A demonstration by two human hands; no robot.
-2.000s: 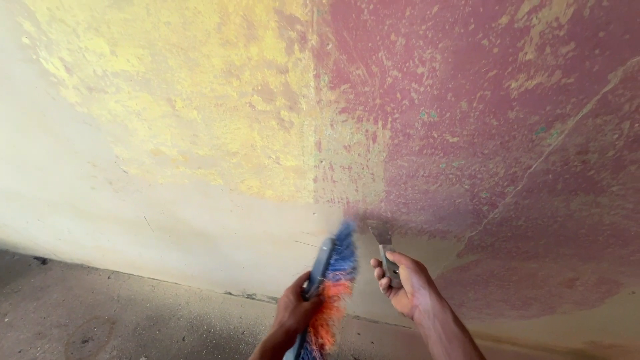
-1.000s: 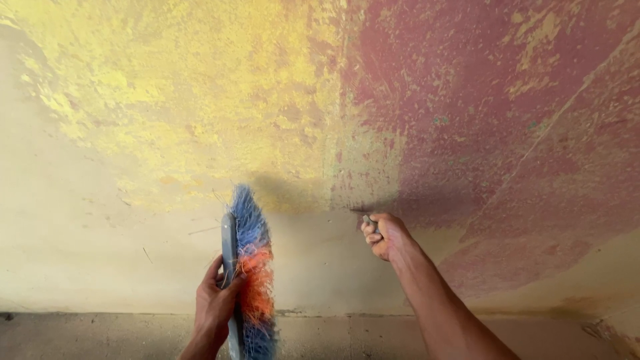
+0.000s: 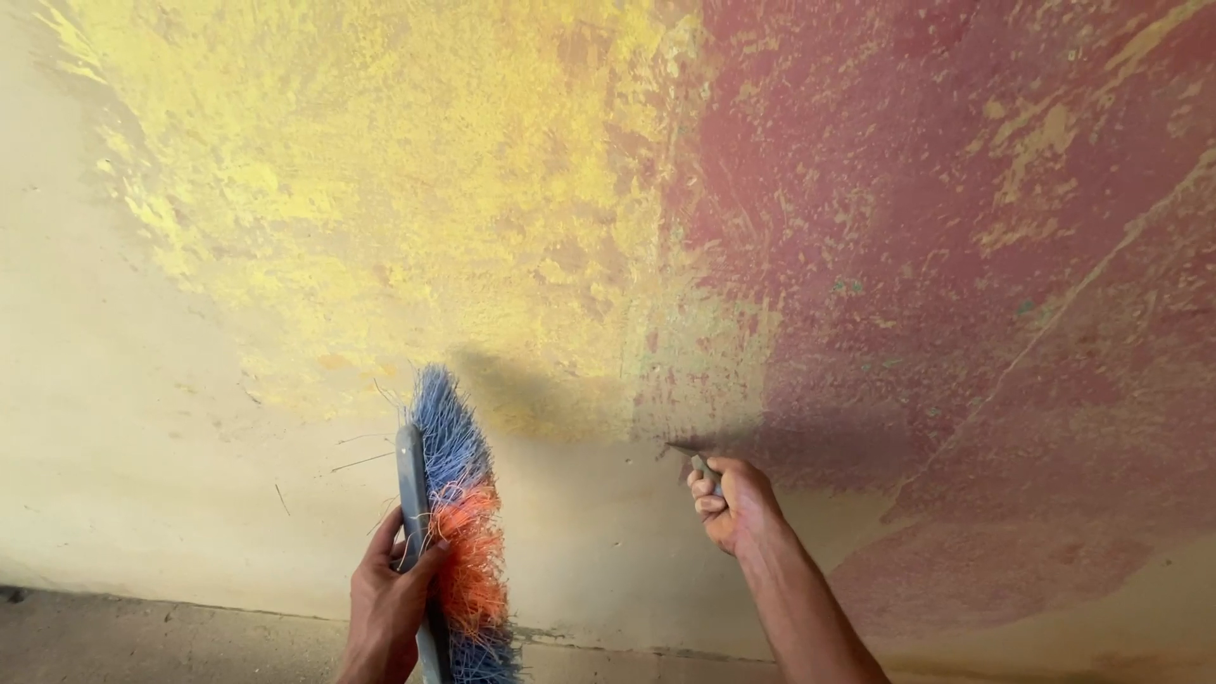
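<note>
My left hand (image 3: 391,594) grips the dark grey back of a brush head (image 3: 465,532) with blue and orange bristles, held upright with its bristles facing right. To the right, my right hand (image 3: 736,503) is closed around the handle of a scraper (image 3: 692,451). The scraper's thin metal blade, seen nearly edge-on, points up and left at the wall, by the lower end of a patch of worn paint. Whether the blade touches the surface cannot be told.
The wall (image 3: 589,532) has worn yellow paint at the left and dark red paint at the right, above a beige band. A pale line crosses the red part diagonally. Along the bottom runs a dusty concrete floor (image 3: 190,641).
Since two seconds ago the brush has moved left, away from the scraper. The scraper, seen broad side on then, is now turned nearly edge-on.
</note>
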